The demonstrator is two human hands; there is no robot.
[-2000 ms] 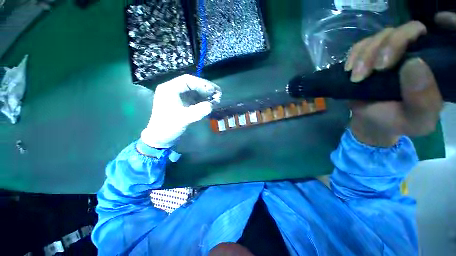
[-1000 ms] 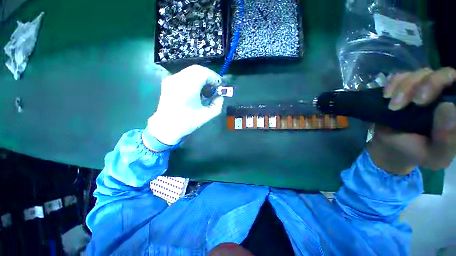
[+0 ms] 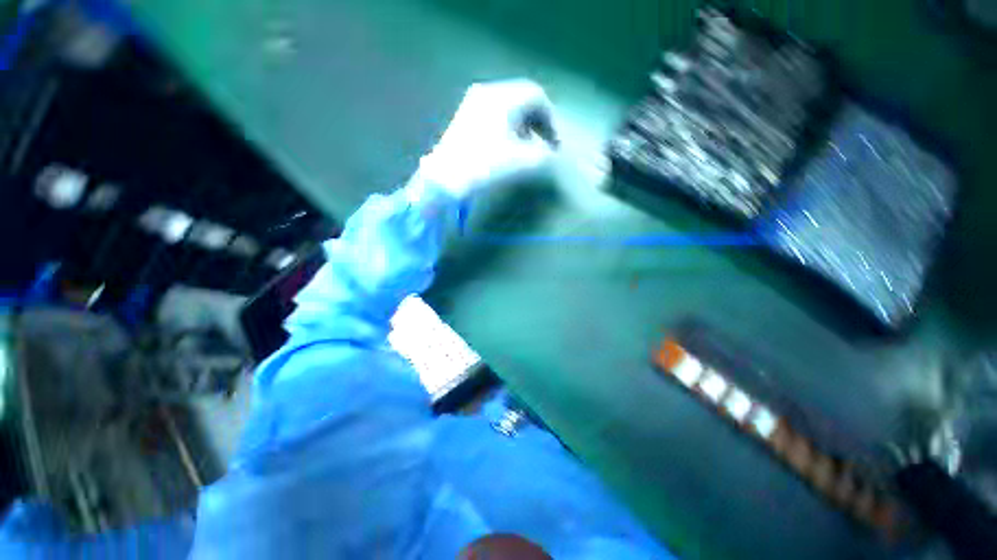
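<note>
The picture is blurred. My gloved left hand [image 3: 492, 137] is over the green mat, left of the bins, with fingers curled. A dark spot shows at its fingertips; whether a part is held there cannot be told. The orange-brown strip jig [image 3: 804, 454] lies slanted at lower right, away from my hand. Several white-silver blocks [image 3: 712, 385] sit in its upper-left slots. Part of the black electric screwdriver [image 3: 949, 505] shows at the lower right, by the jig's far end. My right hand is out of the picture.
Two black bins stand at upper right, one with chunky metal pieces [image 3: 727, 115], one with fine screws [image 3: 875, 208]. A blue cord [image 3: 623, 240] stretches from them towards my left wrist. A perforated white sheet [image 3: 432, 348] is at the mat's edge. Dark crates [image 3: 164, 224] are at left.
The view has swung left and tilted, so bins and jig now appear further right. My left hand has moved away from the jig, beyond the bins' left side. My right hand has left the picture.
</note>
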